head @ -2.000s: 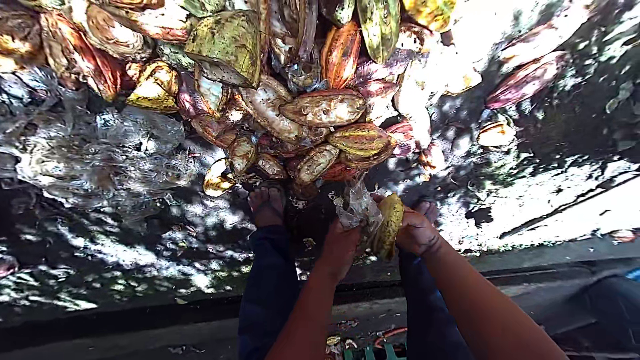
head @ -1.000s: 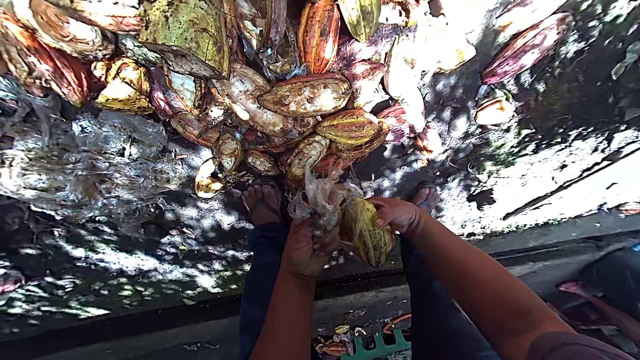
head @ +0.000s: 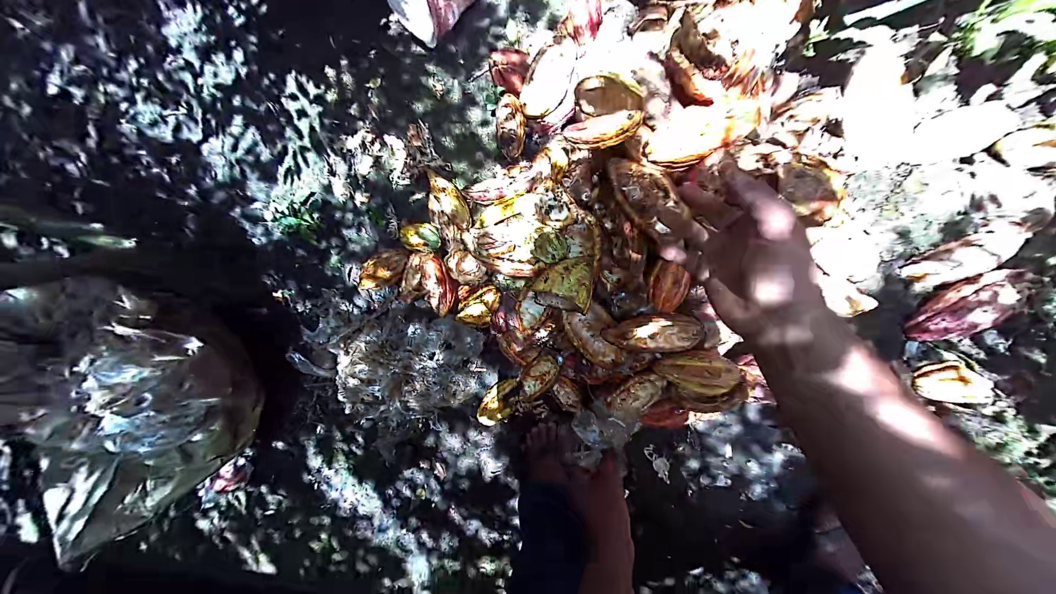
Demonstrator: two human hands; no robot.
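My right hand [head: 759, 256] reaches over a pile of cacao pods and husks, its fingers spread and nothing visible in its grasp. Brown pod husks [head: 648, 194] lie close to its fingertips. Low in the view, my left hand [head: 601, 469] holds crumpled clear plastic [head: 606, 433] at the pile's near edge, beside my bare foot [head: 544, 444]. A yellow-brown cacao pod [head: 700, 373] and a split brown husk [head: 657, 333] lie between the two hands. Glare hides part of the pile's far side.
A heap of crumpled clear plastic [head: 412, 363] lies left of the pile. Farther left stands a large sack [head: 157, 404] with plastic at its top. Reddish pods [head: 969, 304] and a yellowish husk [head: 953, 383] lie on the ground at right.
My right hand has left the yellow pod it gripped beside my left hand and now stretches forward over the pile. The view has shifted forward and left.
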